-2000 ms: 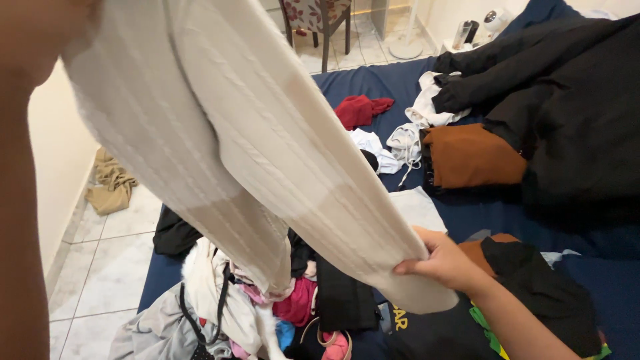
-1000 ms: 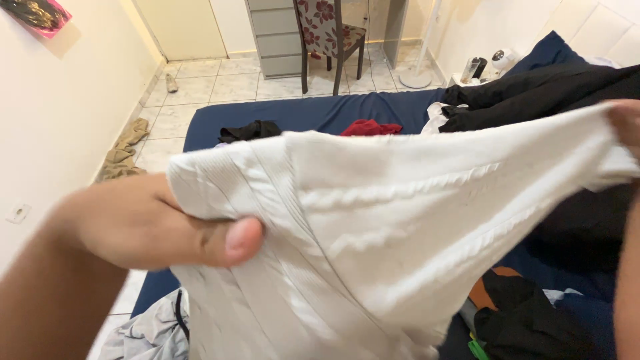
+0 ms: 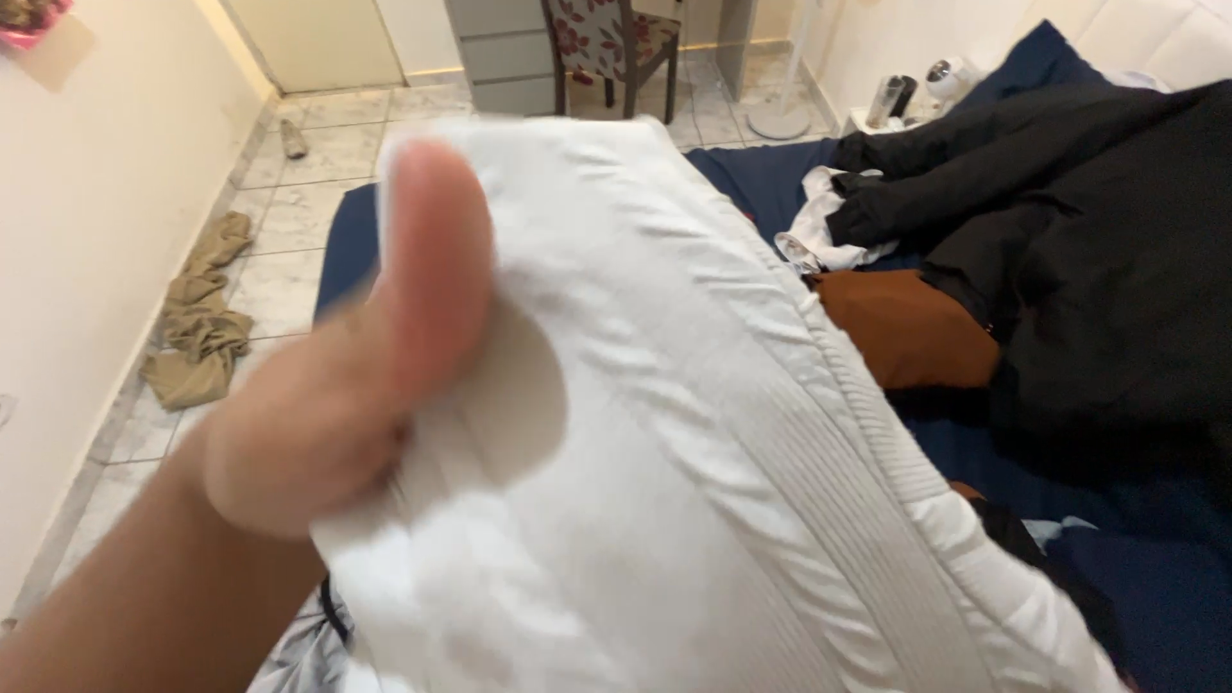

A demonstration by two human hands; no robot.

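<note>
My left hand [image 3: 375, 375] grips the edge of a white knitted garment [image 3: 654, 414] with ribbed and cable patterns, its thumb lying over the front of the cloth. The garment is held up close to the camera and spreads from the upper middle down to the lower right. My right hand does not show in the head view. Behind the cloth lies a bed with a dark blue sheet [image 3: 760, 178], much of it hidden by the garment.
Black clothing [image 3: 1126, 250], a brown folded garment [image 3: 905, 327] and a white garment [image 3: 823, 226] lie on the bed's right side. Khaki cloth [image 3: 202, 318] lies on the tiled floor by the left wall. A floral chair [image 3: 597, 38] stands beyond the bed.
The right hand, seen at the garment's edge in both earlier frames, has left the view. The left hand, still gripping the garment, now has its thumb pointing up.
</note>
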